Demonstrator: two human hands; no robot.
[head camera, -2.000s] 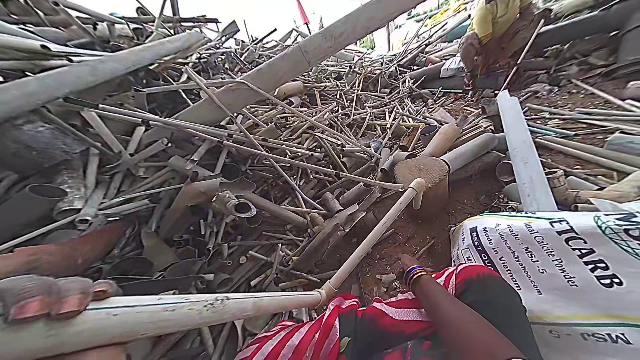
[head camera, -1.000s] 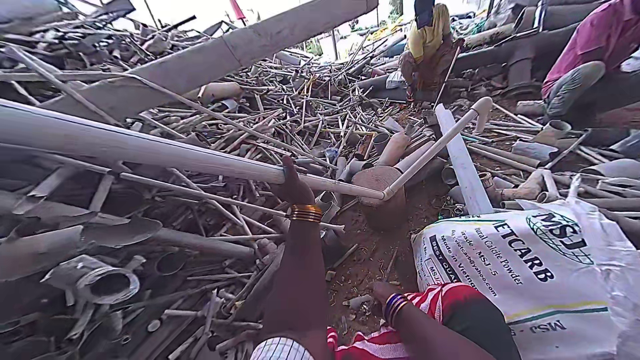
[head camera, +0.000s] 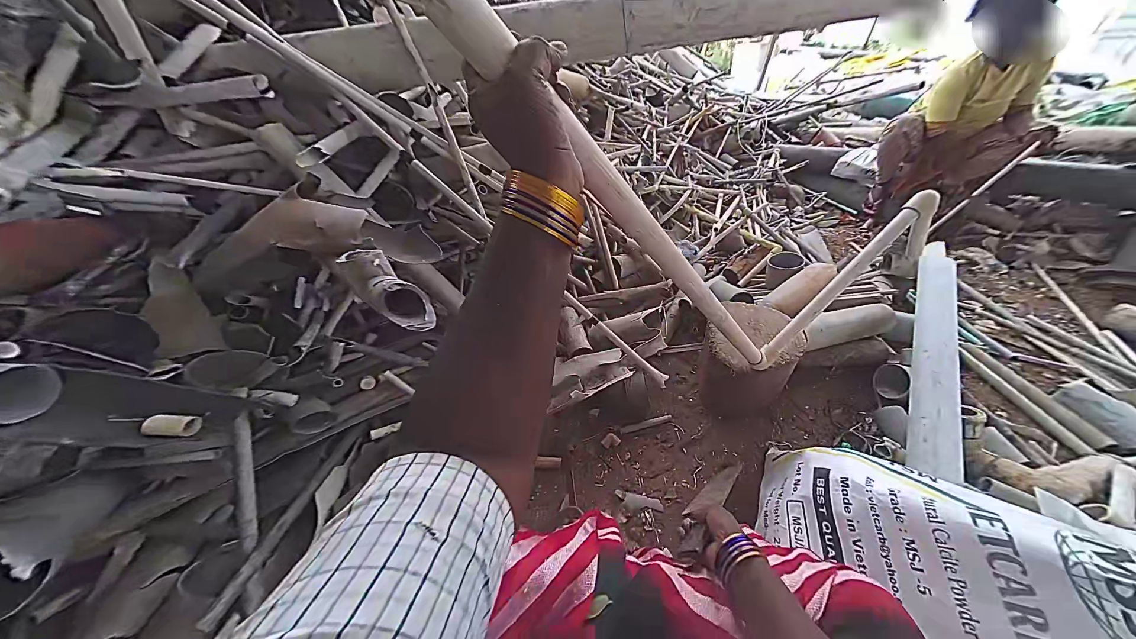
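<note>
My left hand (head camera: 524, 106), gold bangles at its wrist, is closed round a long pale plastic pipe (head camera: 639, 213). The pipe slants down to an elbow joint resting on the worn top of a round wooden block (head camera: 750, 382). From that joint a thinner pipe (head camera: 839, 280) rises to the right and ends in another bend. Low in the view, my right hand (head camera: 706, 532) is by the red striped cloth over my lap. It appears closed on a flat pointed blade-like piece (head camera: 714, 493); its fingers are partly hidden.
Heaped pipe scrap (head camera: 311, 222) covers the left and back. A printed white sack (head camera: 887, 541) lies at lower right, beside a long pale channel piece (head camera: 934, 364). A person in yellow (head camera: 972, 98) sits at the upper right with a thin rod. A thick pipe (head camera: 603, 31) crosses the top.
My left hand has moved up and outward along with the long pipe, which now slopes more steeply. Its jointed end stands on the wooden block. The view has swung somewhat.
</note>
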